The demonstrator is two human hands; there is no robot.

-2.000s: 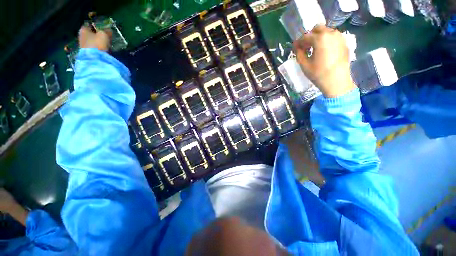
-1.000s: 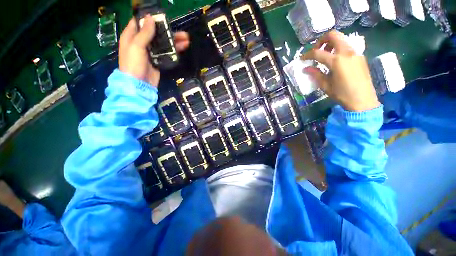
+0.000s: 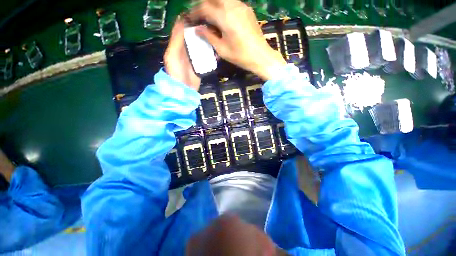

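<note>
My left hand (image 3: 181, 57) holds a phone unit with a white flat module (image 3: 200, 50) on its face, at the upper middle of the view. My right hand (image 3: 232, 32) is over the top of the same unit, its fingers at the white module's upper end. The unit's body is mostly hidden by the hands. Below them lies the black blister tray (image 3: 135, 62) with phone units (image 3: 218, 153) in its pockets, dark with pale gold rectangular outlines. The tray's upper left part shows bare black plastic.
Green and silver units (image 3: 109, 27) stand spaced along the far belt, behind a pale metal edge (image 3: 60, 68). At right are stacks of white-topped modules (image 3: 358, 50) and a heap of white strips (image 3: 364, 90). Another person's blue sleeve (image 3: 27, 205) is at lower left.
My right hand has moved left from the white strips to the unit in my left hand. A white module now covers the unit's face. The view has shifted, showing more of the belt.
</note>
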